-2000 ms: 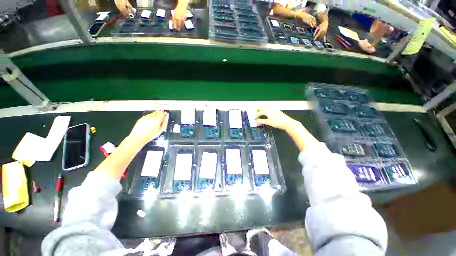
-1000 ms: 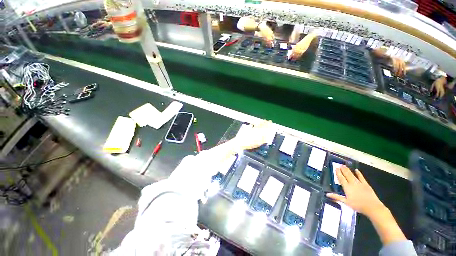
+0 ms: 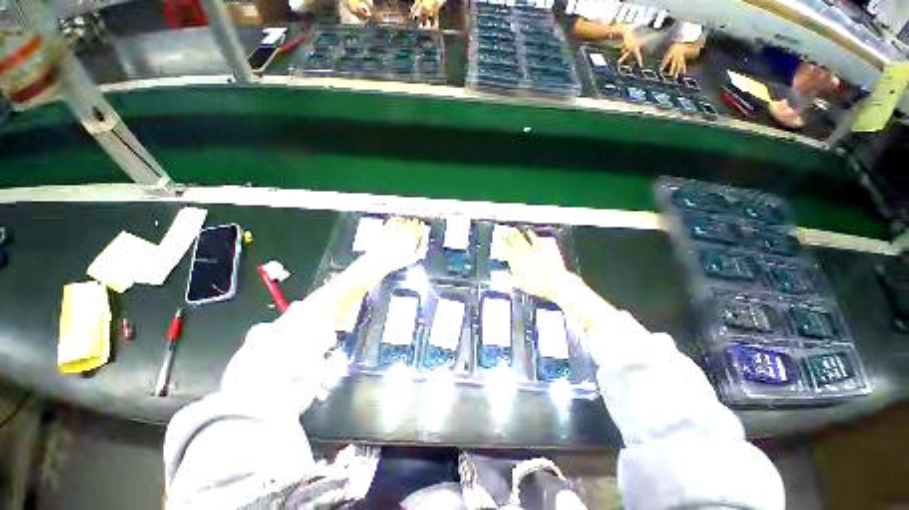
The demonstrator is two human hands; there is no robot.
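Observation:
A clear blister tray [image 3: 454,383] lies on the dark bench in front of me, with two rows of dark blue keypad phones [image 3: 495,354]. White rectangles show over the phone screens; I cannot tell lit screens from cards. My left hand [image 3: 401,242] is over the back row, left of centre, on or just above a phone. My right hand [image 3: 531,261] is over the back row at the right, fingers spread over a phone. Both hands partly hide the phones under them. The left forearm hides part of the front-left pocket.
Stacked blister trays [image 3: 698,289] stand at the right. At the left lie a smartphone [image 3: 213,264], paper sheets [image 3: 150,252], a yellow pad [image 3: 85,327], a pen [image 3: 170,351] and a red marker [image 3: 272,287]. A green belt [image 3: 399,149] runs behind; people's hands work beyond it.
The view has swung back from the left to face the tray. My left hand has moved right along the back row, and my right hand has moved left over it.

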